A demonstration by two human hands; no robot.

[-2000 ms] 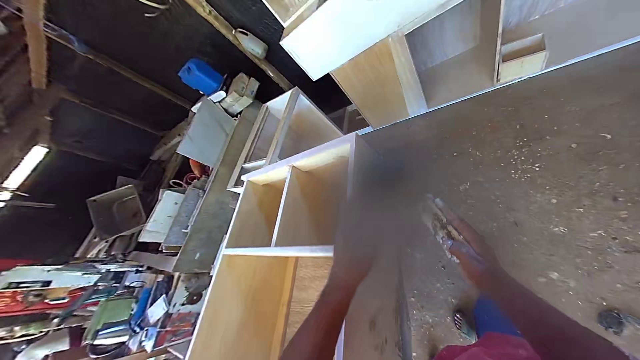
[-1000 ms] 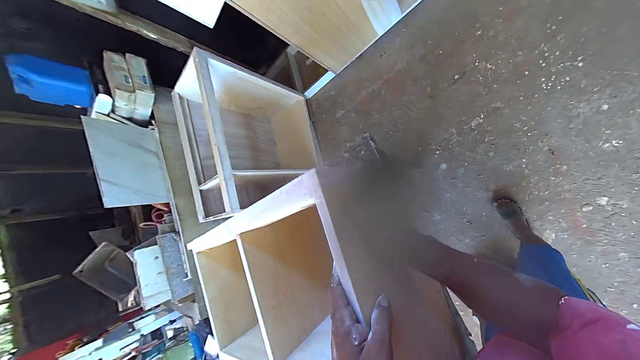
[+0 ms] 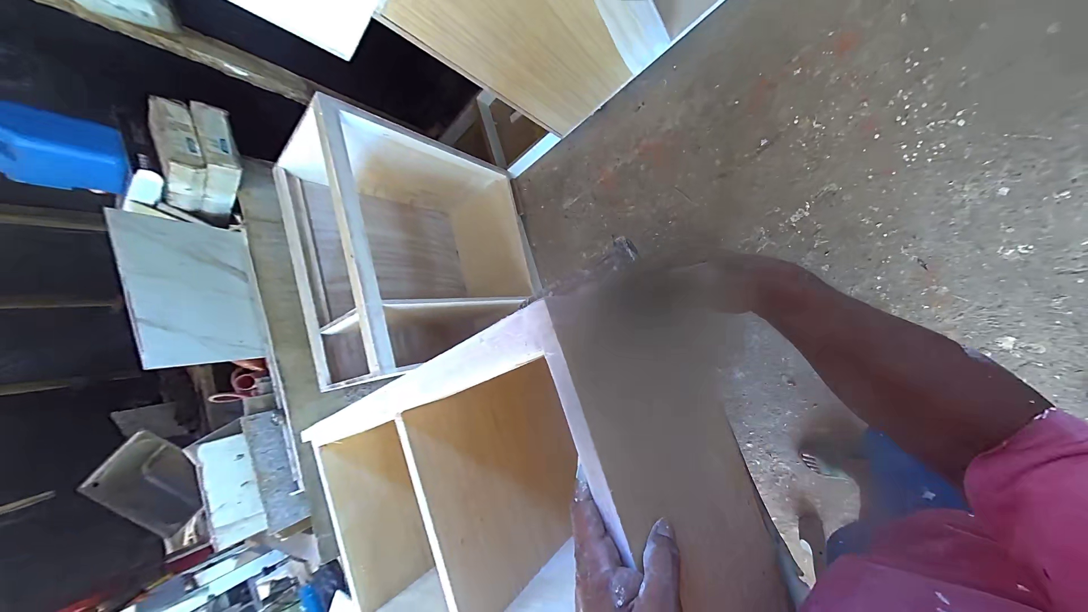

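A wooden cabinet carcass with white-coated front edges (image 3: 438, 374) lies in the lower middle, its open compartments facing left and its plain brown side panel (image 3: 654, 425) facing me. My left hand (image 3: 625, 561) grips the panel's front edge at the bottom, thumb on the brown face and fingers on the compartment side; pale dust or paste coats the fingers. Over the far end of the same panel is my right hand (image 3: 680, 276), badly blurred, with the arm reaching in from the right. A dark grey, smeared thing (image 3: 623, 251) shows just beyond it; whether the hand holds it is unclear.
A second open cabinet frame (image 3: 353, 238) stands just beyond the first. Further off is a larger wood-veneer unit (image 3: 527, 59). Left are a marble-patterned panel (image 3: 187, 289), a blue container (image 3: 59, 149) and piled clutter. Pale specks dot the concrete floor (image 3: 850, 153).
Two seconds ago my right hand was over the floor, right of the cabinet; now it is at the panel's far end. My left hand has moved to the panel's front edge. The view has shifted closer.
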